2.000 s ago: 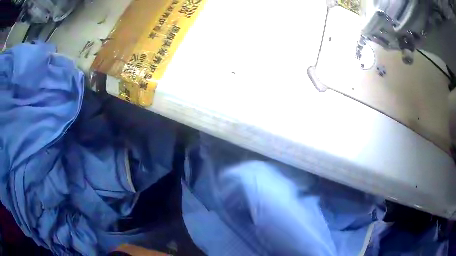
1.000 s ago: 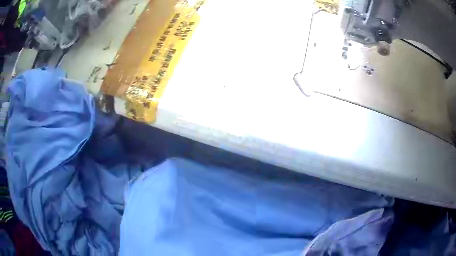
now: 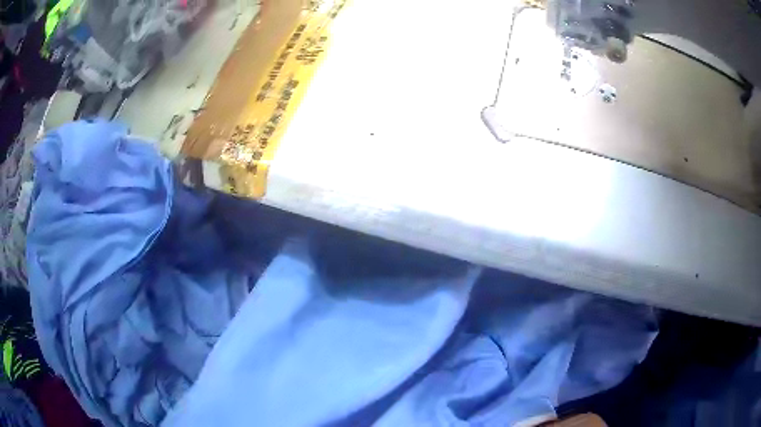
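Observation:
A light blue garment [image 3: 334, 334] hangs in broad folds below the front edge of the white table, in front of me. Its pale edge shows at the bottom, right of centre. A small rounded patch touches that edge at the picture's rim; it may be part of my right hand [image 3: 577, 420], but it is cut off and its grip cannot be told. My left hand is not in view. A heap of the same blue cloth [image 3: 100, 217] lies at the left, partly over the table corner.
The sewing machine's presser foot area [image 3: 597, 37] is at the upper right above the beige bed plate [image 3: 667, 125]. Brown cardboard with yellow printed tape [image 3: 279, 92] covers the left part of the white table [image 3: 400, 167]. Clear plastic [image 3: 133, 42] lies at the upper left.
The blue garment below the table has shifted and refolded, with a pale edge now running down its middle. The small rounded patch has appeared at the bottom right. The view has shifted slightly.

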